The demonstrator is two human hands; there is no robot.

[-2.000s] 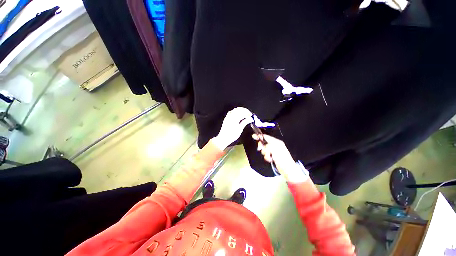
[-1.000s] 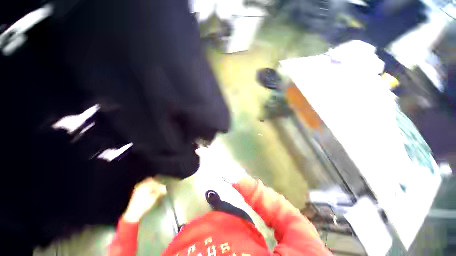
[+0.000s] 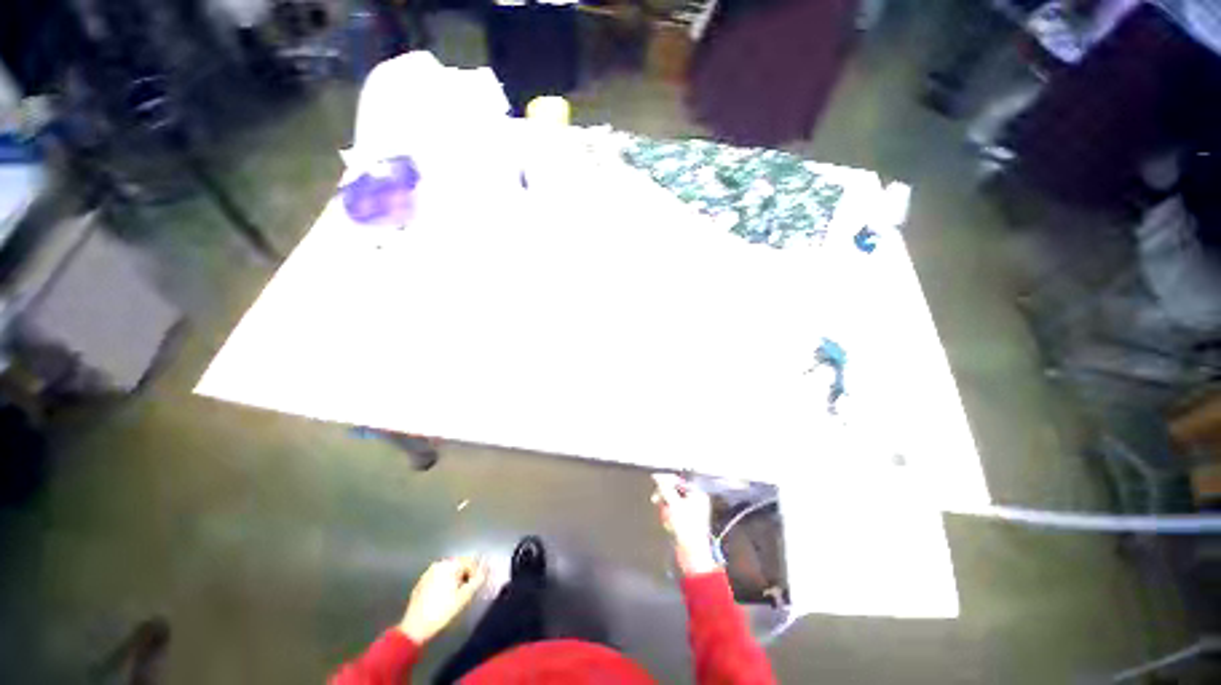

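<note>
A white table lies in front of me in the head view. My left hand is low in the picture, short of the table's front edge, with fingers curled; I cannot tell if it holds anything. My right hand is at the table's front edge, fingers bent; blur hides whether a small tool is in it. A small teal item lies on the right part of the table. The black coat is out of view.
A green patterned pile and a purple item lie on the table. A dark opening with a white cable is beside my right hand. A maroon cloth is behind the table. A box stands on the left.
The view has swung right, away from the black coat to the white table. My hands have come off the coat, and I have stepped towards the table.
</note>
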